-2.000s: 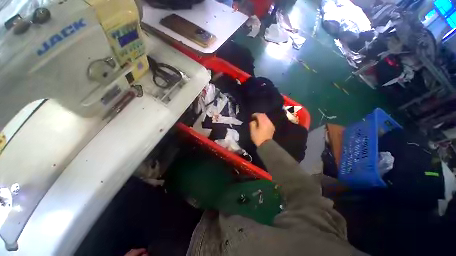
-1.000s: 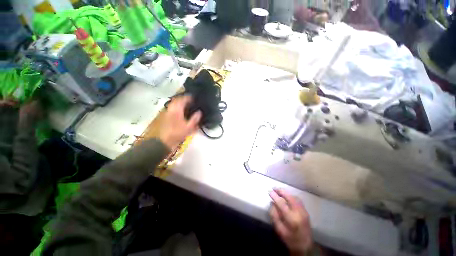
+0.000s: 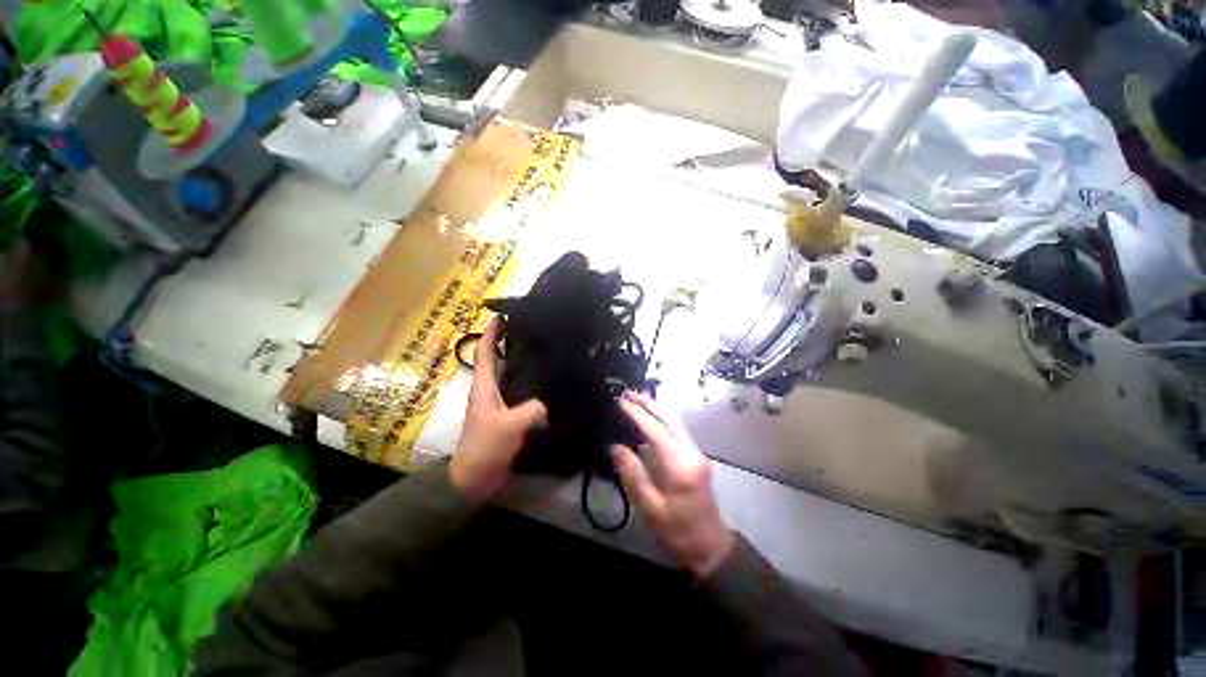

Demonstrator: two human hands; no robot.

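Note:
A tangled heap of black cord (image 3: 569, 351) with loops sticking out lies on the white table, just left of the sewing machine's head. My left hand (image 3: 495, 421) grips its left side, with the thumb over the front. My right hand (image 3: 671, 479) is at its lower right side, fingers on the heap. One cord loop hangs down between my hands at the table's front edge. The heap hides part of the table and the needle area.
The sewing machine (image 3: 899, 384) stands at right. A cardboard sheet with yellow tape (image 3: 437, 291) lies left of the heap. White fabric (image 3: 1005, 146) is piled behind the machine. A neighbouring machine with a thread cone (image 3: 156, 95) is at left. Green fabric (image 3: 199, 556) is at lower left.
The black heap has moved off the cardboard, right and nearer to me. My right hand has come from the table edge to the heap. Earlier, one hand was at the red scrap bin.

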